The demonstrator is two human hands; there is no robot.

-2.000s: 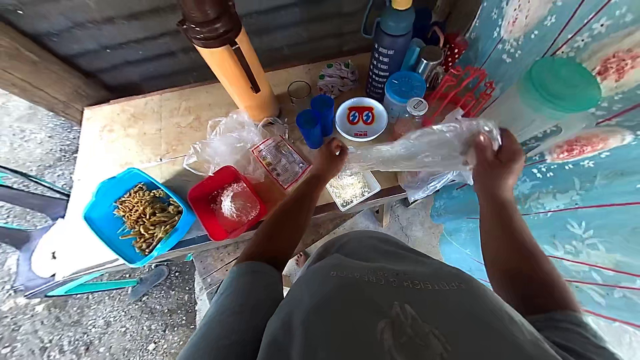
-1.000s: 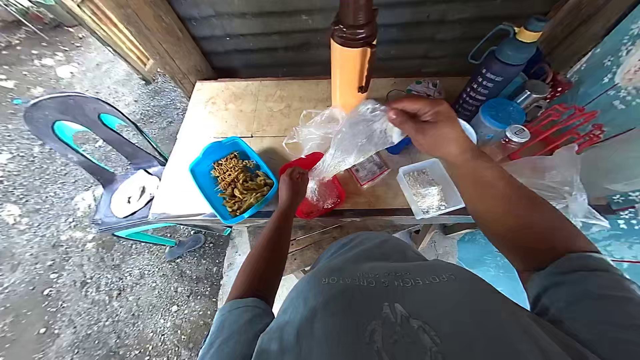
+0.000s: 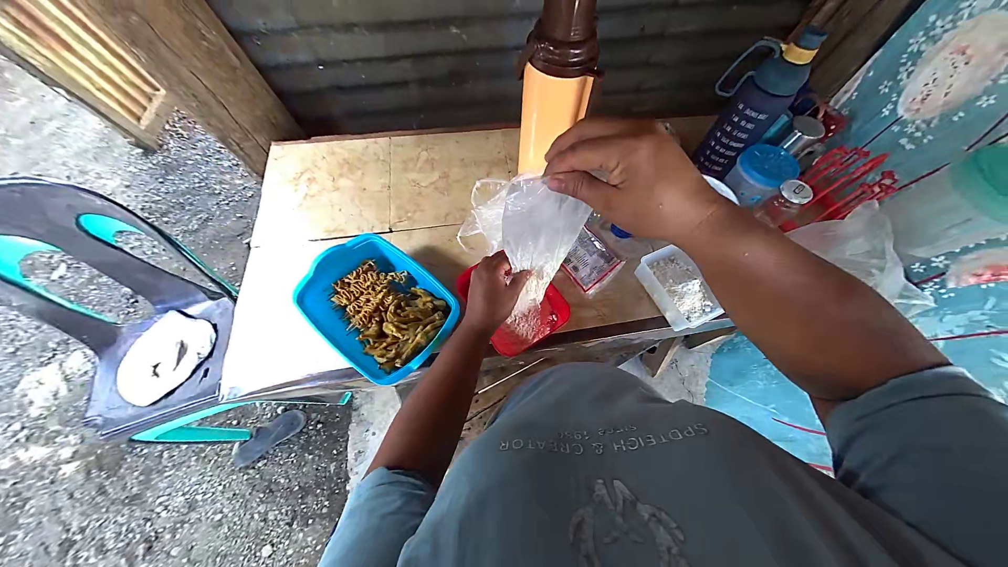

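A clear plastic bag (image 3: 539, 224) hangs from my right hand (image 3: 626, 173), whose fingers pinch its upper end. My left hand (image 3: 492, 291) grips the bag lower down. Its low end, with whitish powder in it or behind it, is over a red plastic container (image 3: 557, 313); whether the powder lies inside the bag I cannot tell. To the left sits a blue plastic tub (image 3: 315, 268) holding skewered, browned food pieces. Right of the red container lie a flat printed packet (image 3: 589, 258) and a white rectangular tub (image 3: 657, 287) with whitish powder or crumbs.
An orange thermos (image 3: 551, 110) with a brown top stands at the back. At the right are a dark blue water bottle (image 3: 748, 110), a blue-lidded jar (image 3: 760, 175), a small glass jar (image 3: 783, 203) and red wire items (image 3: 858, 181). A plastic chair (image 3: 150, 291) stands left of the tiled table.
The bag, earlier stretched sideways between both hands over the right side of the table, now hangs at the red container. Both hands have moved left. The view has shifted left.
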